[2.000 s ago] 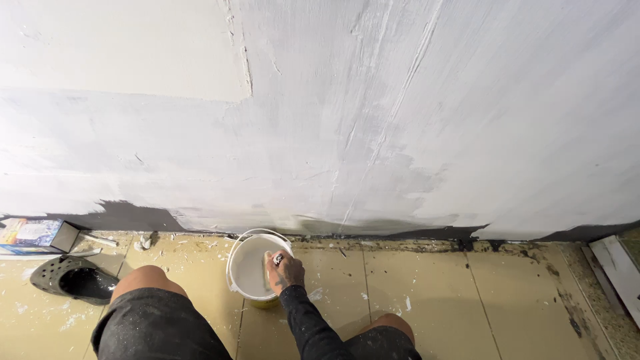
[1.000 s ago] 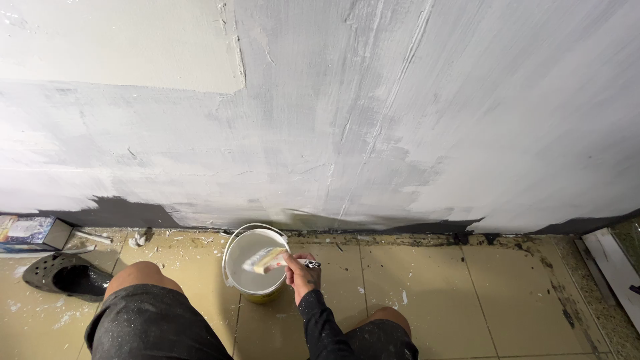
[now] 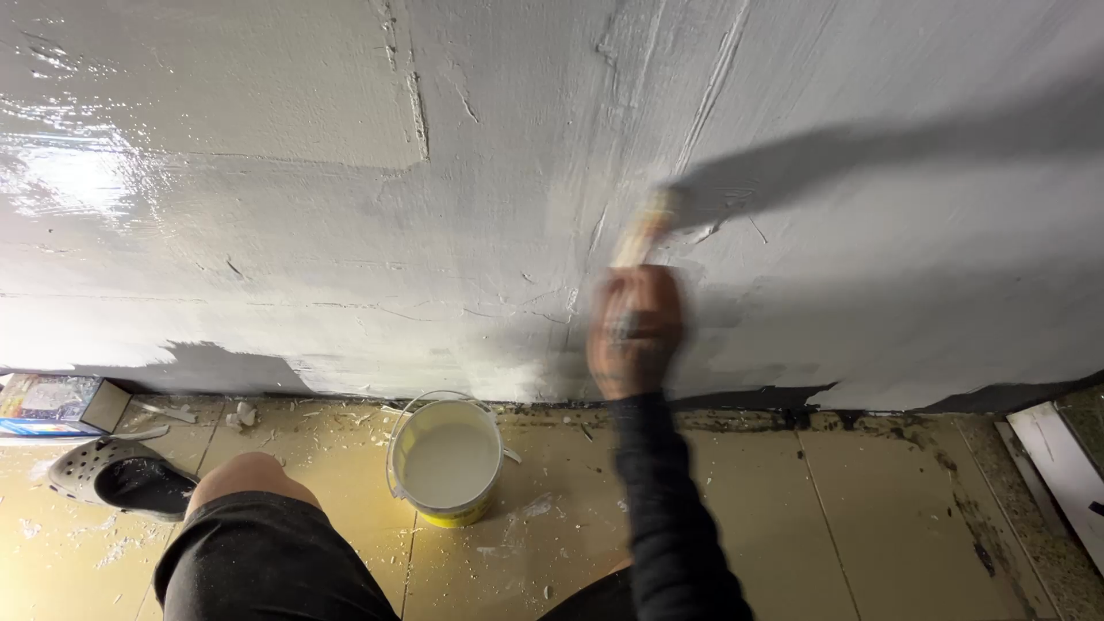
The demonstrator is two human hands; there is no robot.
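My right hand (image 3: 638, 332), blurred by motion and in a dark long sleeve, is closed around a paintbrush (image 3: 647, 226). The bristle end points up at the wall (image 3: 517, 216), which carries uneven white and grey paint with raised ridges; whether the bristles touch it is hard to tell from the blur. Below and left of the hand, a plastic bucket (image 3: 450, 455) of white liquid paint stands on the tiled floor, its wire handle up around the rim. My left hand is out of the picture.
A grey perforated clog (image 3: 82, 473) lies beside my bent knee (image 3: 254, 479) at left, near a printed cardboard box (image 3: 60, 401). Paint flakes and splashes litter the floor tiles (image 3: 750, 517). At far right a white panel (image 3: 1056, 466) rests by the wall.
My right hand was in the bucket two seconds ago, then held the brush over its rim. Now hand and brush are up in front of the wall, casting a long shadow on it.
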